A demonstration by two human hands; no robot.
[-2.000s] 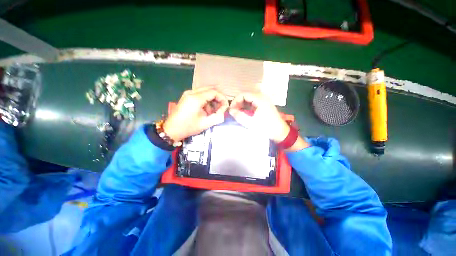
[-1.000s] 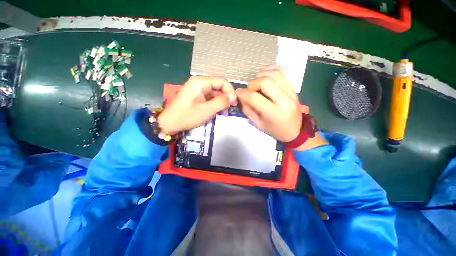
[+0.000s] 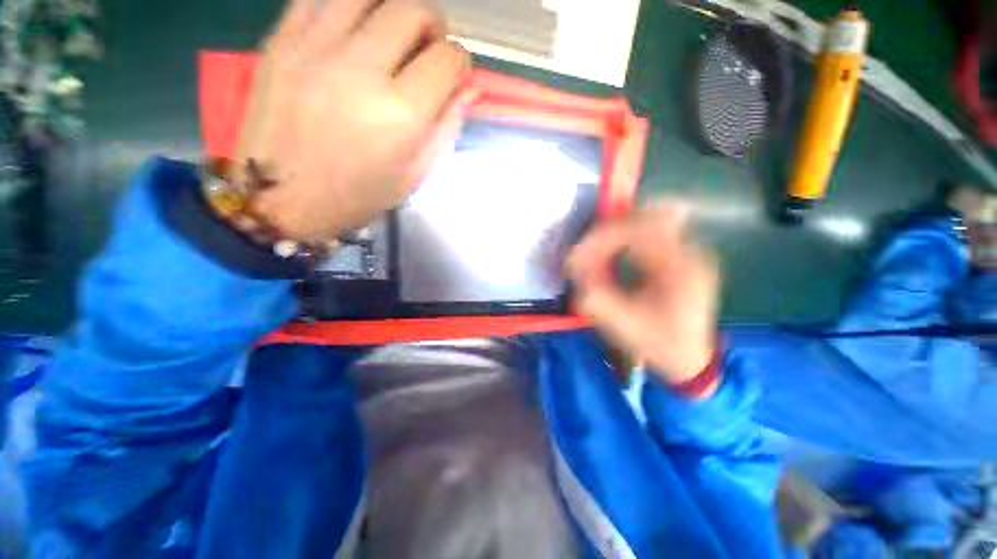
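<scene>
The opened tablet (image 3: 481,218), with a bright, glaring silver area, lies in the red frame (image 3: 626,147) in front of me. My left hand (image 3: 350,120) is over the tablet's upper left part and hides much of it. Its fingers are curled and blurred, and I cannot tell whether they hold anything. My right hand (image 3: 647,289) is at the frame's lower right corner, thumb and forefinger brought together in a ring. It is blurred, and any small thing in its fingertips cannot be seen.
The adhesive sheet (image 3: 596,38) lies behind the frame. The round mesh dish (image 3: 735,93) and the yellow screwdriver (image 3: 828,115) are at the upper right. The blurred pile of small boards (image 3: 49,66) is at the upper left. Another person's blue sleeve (image 3: 907,268) is at the right.
My hands have parted from above the tablet's top edge. The right has come down to the frame's lower right corner, and the left is nearer the camera. The view has shifted and turned.
</scene>
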